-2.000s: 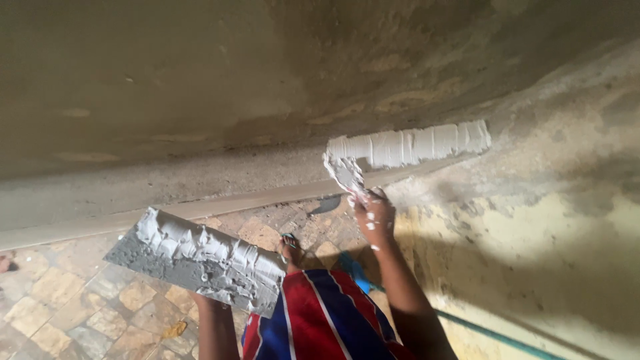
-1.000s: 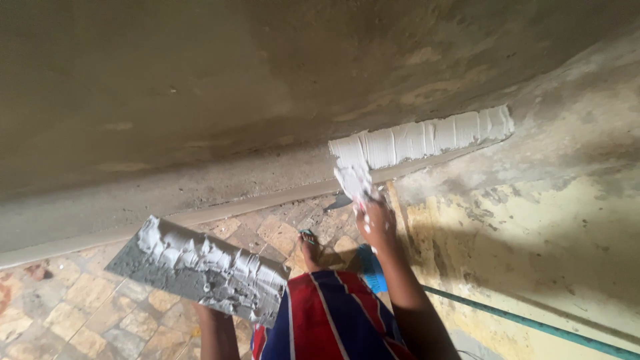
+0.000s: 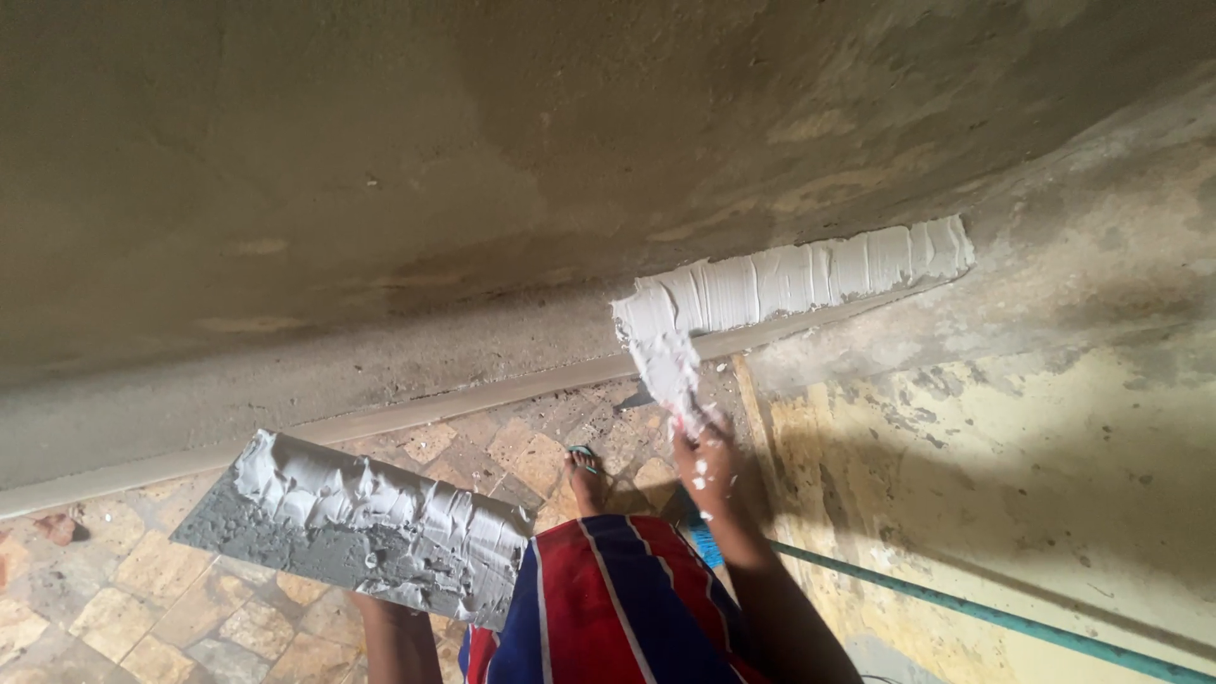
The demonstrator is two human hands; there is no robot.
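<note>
My right hand, flecked with white paste, grips a putty knife whose blade is coated in white. The blade meets the left end of a band of white putty spread along the low ledge of the wall. At lower left, a flat grey board carries a thick ridge of white putty along its upper side. My left hand is hidden beneath this board; only the wrist and forearm show below it.
A bare grey wall fills the upper view. Below are irregular floor tiles, a sandalled foot, a blue object by my right forearm, and a green pipe-like strip along the peeling yellow wall at right.
The putty knife blade, earlier tilted at the band's left end, now points more upright, with white paste over its face. The board stays at lower left. The view has shifted slightly.
</note>
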